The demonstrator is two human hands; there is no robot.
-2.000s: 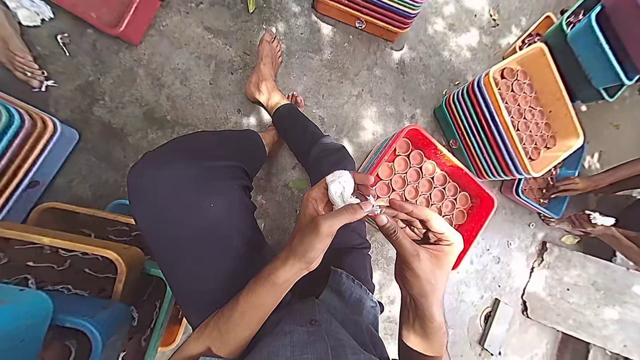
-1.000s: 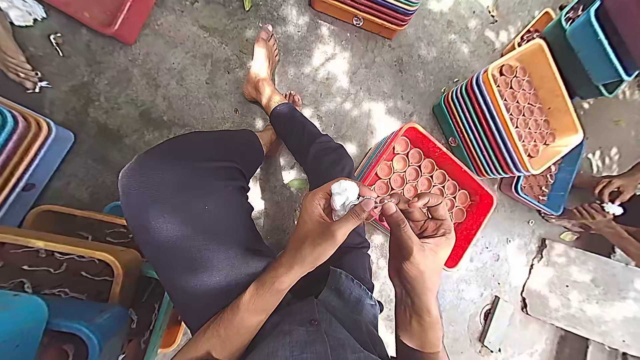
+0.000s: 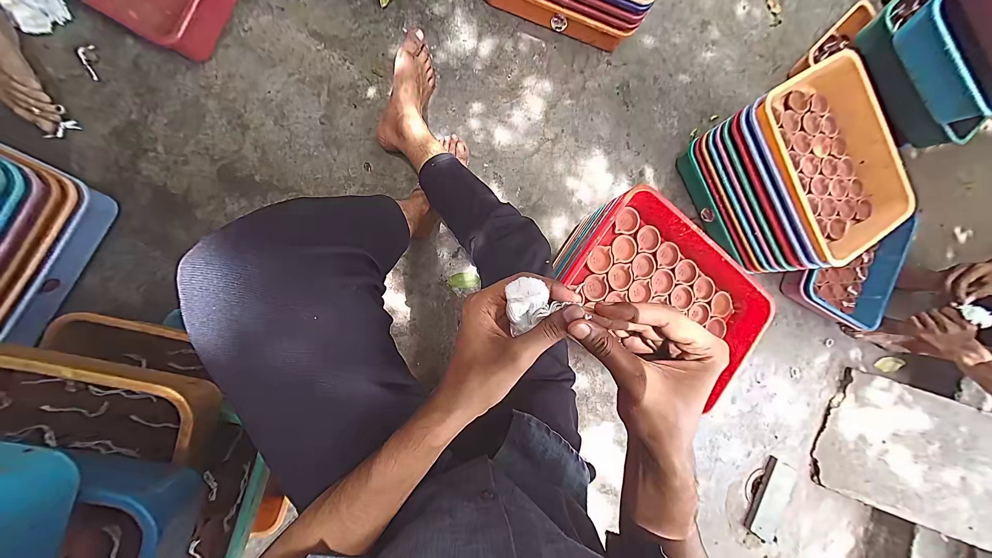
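My left hand [image 3: 504, 333] is closed around a bundle of white cotton wicks [image 3: 527, 302], the ends poking out toward its thumb and index finger. Fingertips of my right hand [image 3: 659, 341] meet those of the left and pinch at a small white strand between them. Both hands are above my lap, at the near left edge of a red plastic tray [image 3: 736, 356]. Rows of small round clay lamps [image 3: 663, 280] lie in that tray, partly hidden by my right hand.
An orange tray of clay lamps [image 3: 876, 124] tops a stack at right. Trays holding dark contents and white wicks [image 3: 85, 411] are at lower left. Another person's hands [image 3: 945, 333] hold something white at far right. A concrete slab [image 3: 914, 449] lies below them.
Both hands stay close together near the red tray. The fingers have shifted slightly around the white strand, and the white bundle remains in my left hand.
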